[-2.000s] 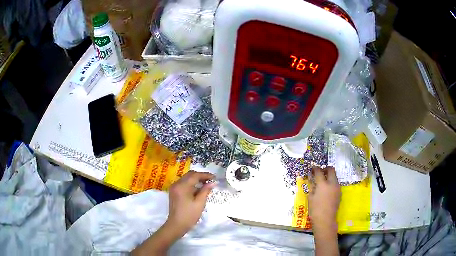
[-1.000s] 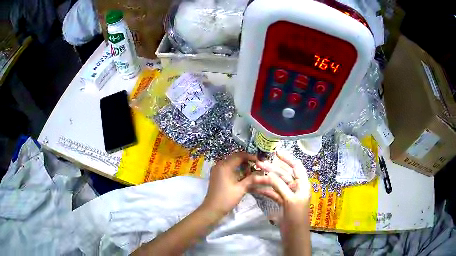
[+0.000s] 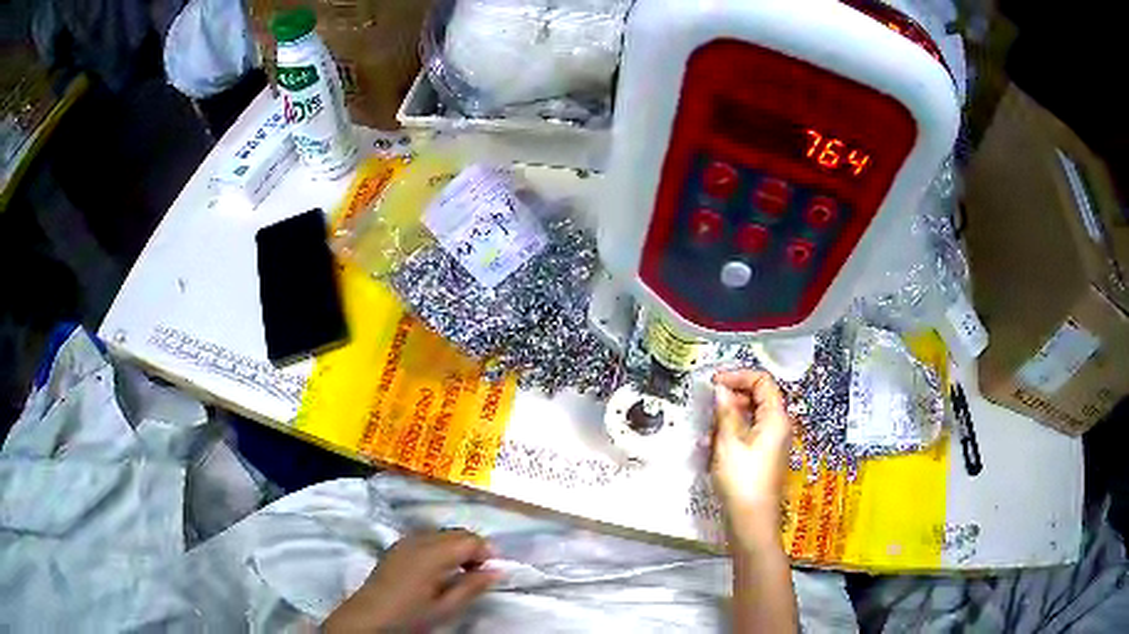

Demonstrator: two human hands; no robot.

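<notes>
The pale garment (image 3: pixel 594 570) lies over my lap along the table's front edge. My left hand (image 3: pixel 427 580) is low on it, fingers curled on the cloth, a fold running from the fingertips. My right hand (image 3: pixel 750 434) is just right of the lower die and round base (image 3: pixel 644 419), with thumb and fingertips close together. Any small part between them is too small to tell. The snap button press (image 3: pixel 792 161) stands above, showing 764. Shiny snap fastener parts lie in a left pile (image 3: pixel 520 325) and a right pile (image 3: pixel 820 409).
A smartphone (image 3: pixel 301 285), a bottle (image 3: pixel 312 105) and a small box (image 3: pixel 256 164) are at left. A thin black pen (image 3: pixel 966 430) and cardboard box (image 3: pixel 1052 297) are at right. Yellow plastic (image 3: pixel 372 396) lies under the piles. A white tray with bagged items (image 3: pixel 532 56) is behind.
My hands were together in front of the die and have parted. My left hand has moved down and left onto the cloth; my right hand is right of the die. The view has shifted slightly.
</notes>
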